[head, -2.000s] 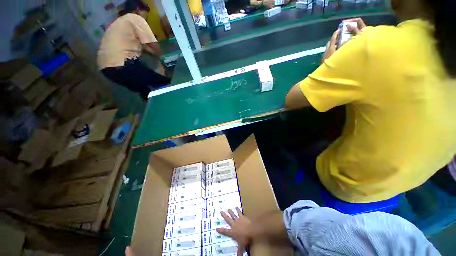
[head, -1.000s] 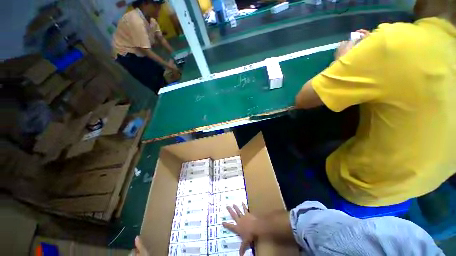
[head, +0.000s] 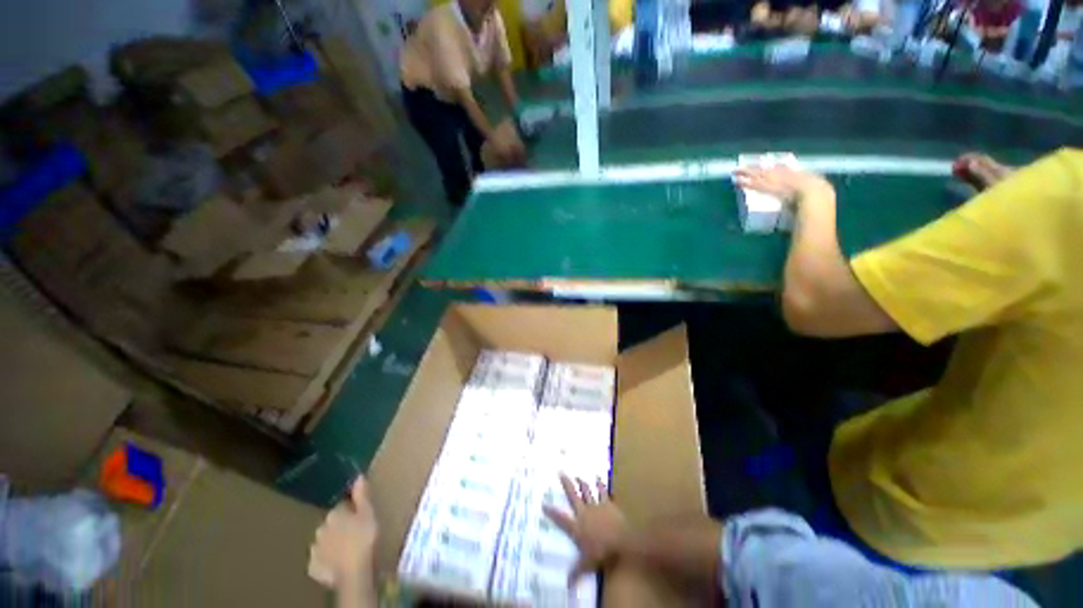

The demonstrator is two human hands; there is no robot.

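A brown open carton (head: 651, 410) stands low in front of me. Two rows of small white product boxes (head: 475, 487) lie in it, blurred. My right hand (head: 584, 523) reaches over the carton's right side and rests on the right row near its near end, fingers spread, holding nothing. My left hand (head: 344, 540) is at the outside of the carton's left wall, partly cut off by the lower edge; whether it grips the wall I cannot tell.
A green bench (head: 594, 232) lies beyond the carton. A person in yellow (head: 974, 439) sits at right, one hand on white boxes (head: 760, 211) there. An orange and blue tape gun (head: 133, 475) lies on cardboard at left, near a plastic bag (head: 54, 540). A pallet (head: 255, 368) holds opened cartons.
The view has swung left, showing the tape gun fully and more of my left hand. My right hand stays on the boxes. The person in yellow now has a hand on the bench boxes.
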